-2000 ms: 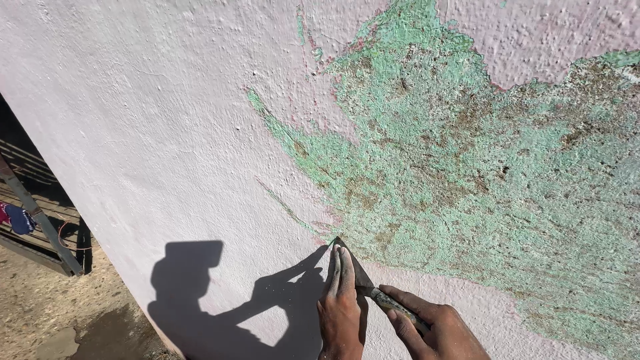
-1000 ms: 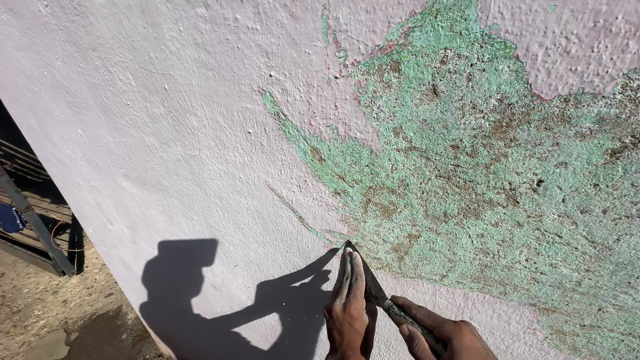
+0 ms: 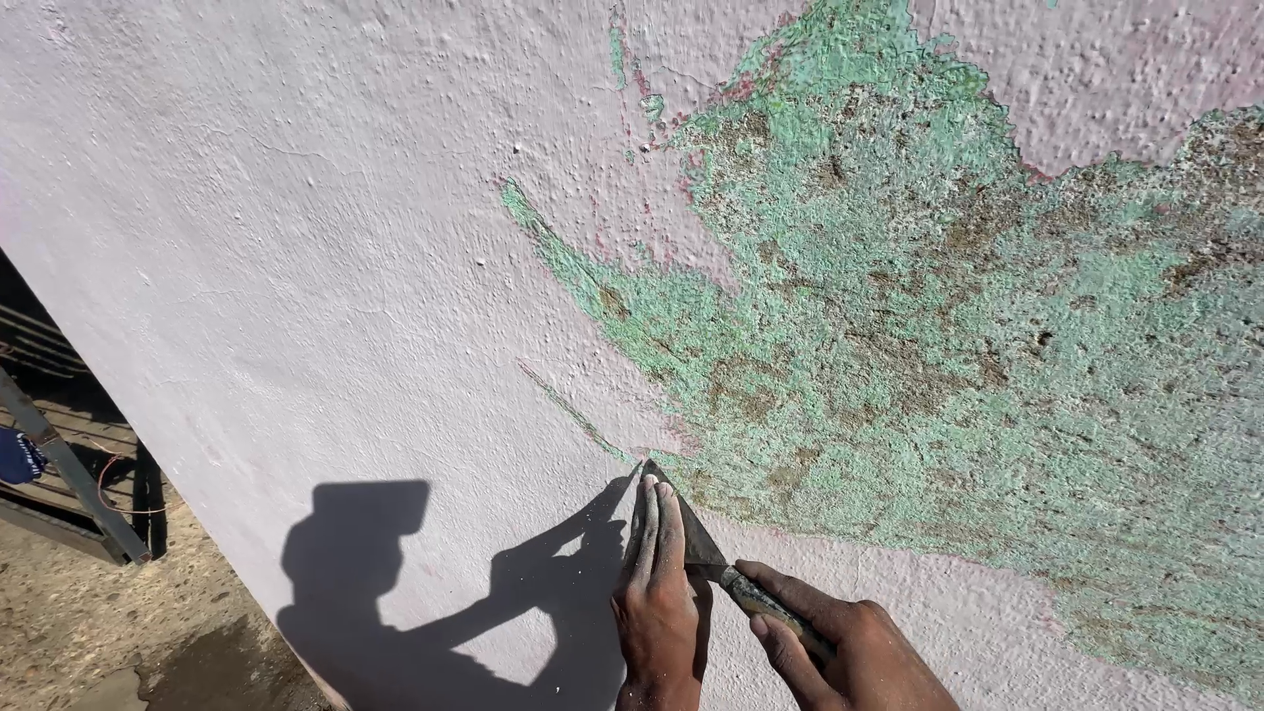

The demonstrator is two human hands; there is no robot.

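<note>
A pointed trowel (image 3: 699, 538) lies against a painted wall (image 3: 326, 247), its tip at the lower left border of a patch of exposed green paint (image 3: 889, 395). My right hand (image 3: 854, 647) is closed around the trowel's worn handle (image 3: 775, 607), at the lower right of the view. Dusty fingers of my left hand (image 3: 660, 592) press flat on the blade near the tip, covering part of it. Just up and left of the tip, a thin scraped line (image 3: 573, 410) runs through the pale pinkish coat.
Shadows (image 3: 346, 573) of a head and arms fall on the lower wall. Beyond the wall's slanting left edge are a metal-framed slatted structure (image 3: 74, 474), a dark blue item (image 3: 20, 456), a thin cable (image 3: 102, 484) and rough ground (image 3: 188, 583) with a dark patch.
</note>
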